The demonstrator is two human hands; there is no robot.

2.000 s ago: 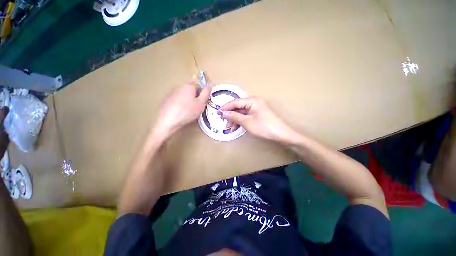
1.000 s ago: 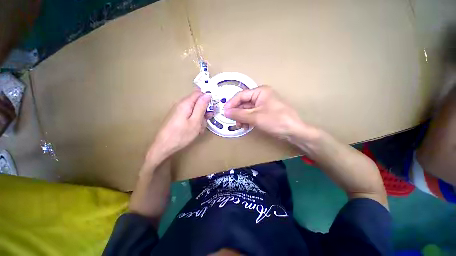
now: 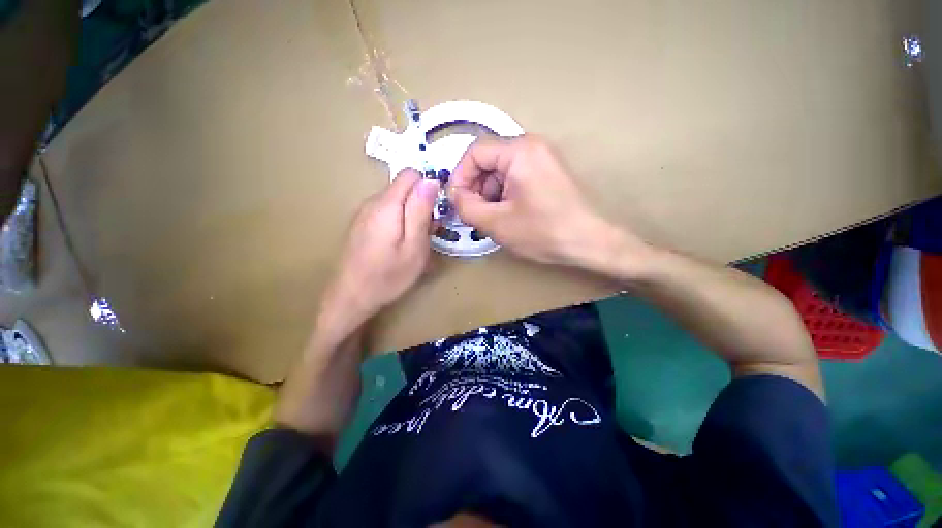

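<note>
A round white slotted plate (image 3: pixel 477 116) lies on the cardboard in front of me, with a pale tab (image 3: pixel 383 143) sticking out past its upper left rim. A narrow pale strip with dark spots (image 3: pixel 419 134) lies across the plate's left part, its tip beyond the rim. My left hand (image 3: pixel 387 232) has its thumb and finger closed on the strip near the plate's centre. My right hand (image 3: pixel 522 201) is over the plate's right part, thumb and finger pinched close to the strip. Whether it holds a tiny part is too small to tell.
The cardboard surface (image 3: pixel 661 113) carries shiny tape glints (image 3: pixel 103 312). At left are a clear plastic bag (image 3: pixel 18 239), another white disc (image 3: pixel 25 342) and a neighbour in yellow (image 3: pixel 124 443). A red plastic basket (image 3: pixel 826 315) and a blue one (image 3: pixel 876 497) stand below right.
The view has shifted. The tab shows more clearly at the plate's upper left, and the strip's dark spots show above my left fingertips. Both hands remain at the plate's centre.
</note>
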